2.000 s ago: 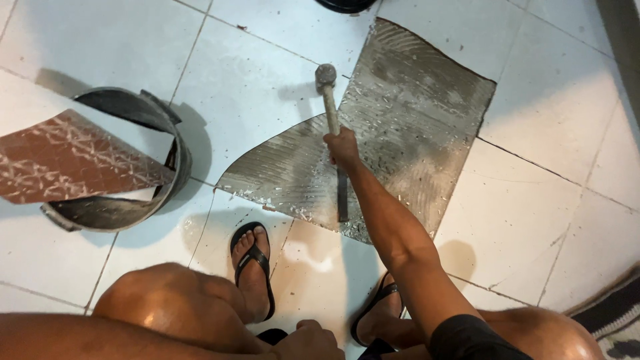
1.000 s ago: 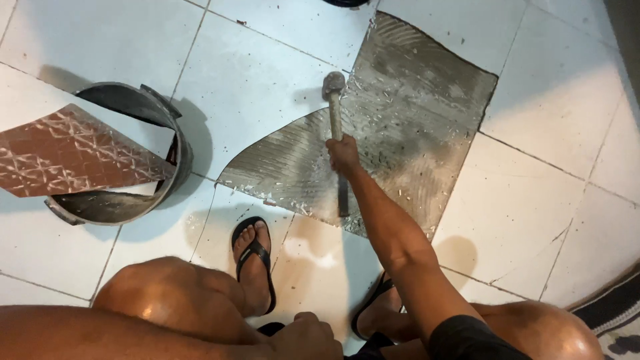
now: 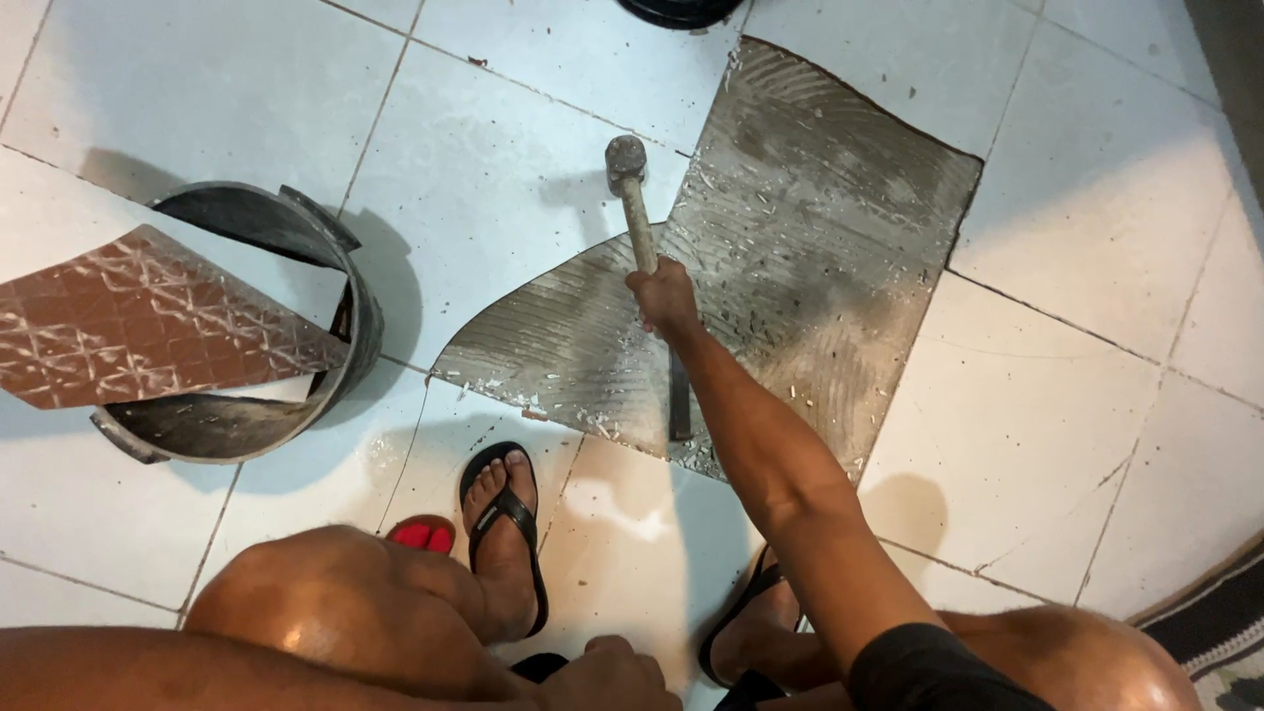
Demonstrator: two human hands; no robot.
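My right hand (image 3: 666, 296) grips the pale handle of a hammer (image 3: 626, 166), whose worn metal head points away from me. Below that hand, a dark flat metal bar (image 3: 679, 395), perhaps a chisel, rests over the exposed mortar bed (image 3: 790, 257); whether it is also held cannot be told. Ridged grey mortar with white chips fills the gap between white floor tiles (image 3: 494, 178). My left hand (image 3: 610, 676) is at the bottom edge near my lap, its fingers curled; no object shows in it.
At the left a black bucket (image 3: 370, 326) holds broken tile pieces, including a brown-backed one (image 3: 148, 321). Sandaled feet stand at the near side of the mortar patch. A dark round object (image 3: 679, 10) is at the top edge, and a patterned mat (image 3: 1220, 612) at the lower right.
A red thing has come into view beside the left sandal. My right hand still holds the hammer over the mortar, with only a slight shift.
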